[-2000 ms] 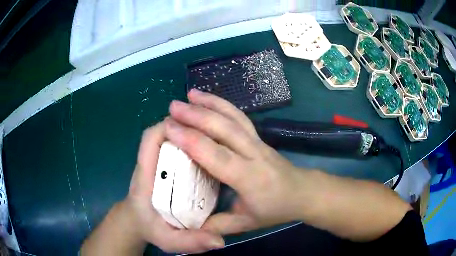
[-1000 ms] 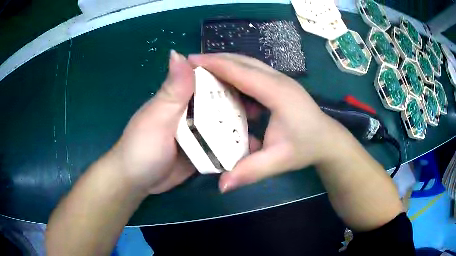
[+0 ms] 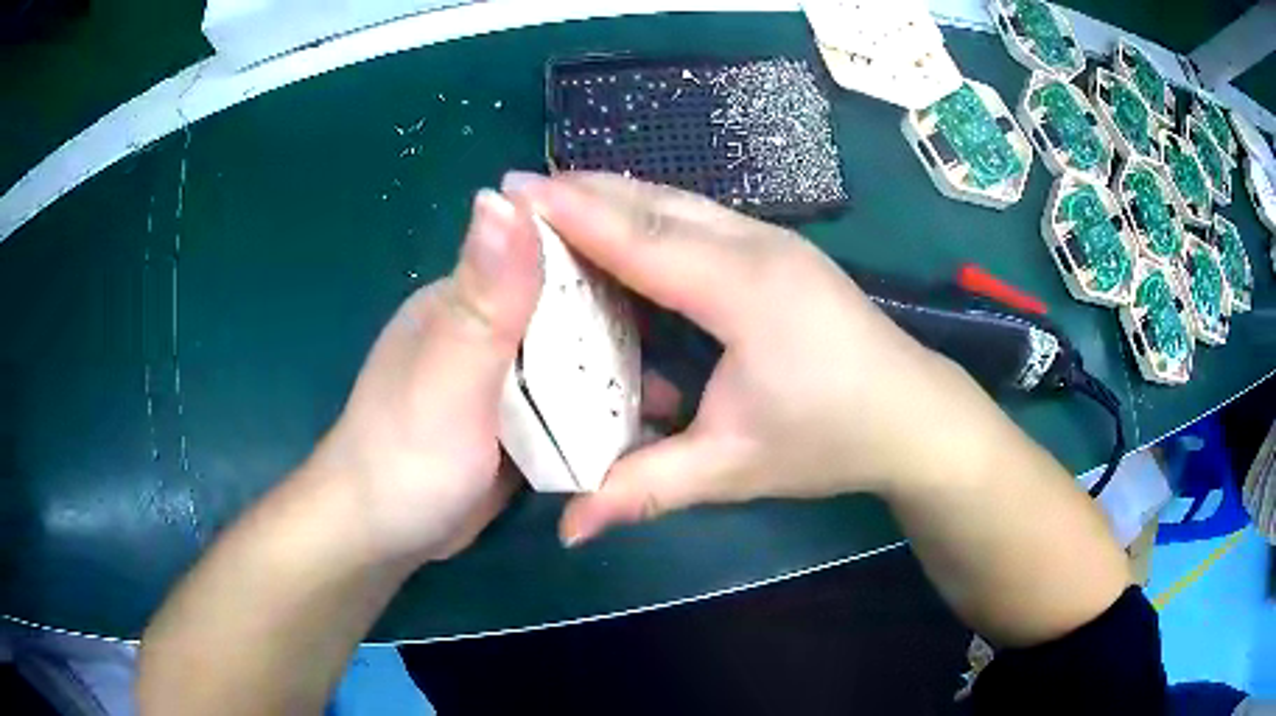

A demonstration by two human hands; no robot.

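Note:
A white hexagonal housing is held between both hands above the green mat, tilted on edge. A thin dark seam shows between its two halves at the lower left. My left hand grips its left side, thumb at the top. My right hand grips its top and right side, with the thumb at the bottom corner. The housing's far side is hidden by the fingers. The electric screwdriver, black with a red lever, lies behind my right hand, its nose hidden.
A black screw tray with heaped screws lies beyond the hands. Loose screws lie left of it. White covers and several open housings with green boards stand at the right. The screwdriver cord hangs over the bench edge.
The housing has turned in my hands from two seconds ago. Since one second ago, the gap between its halves has narrowed. The view has also shifted over the bench.

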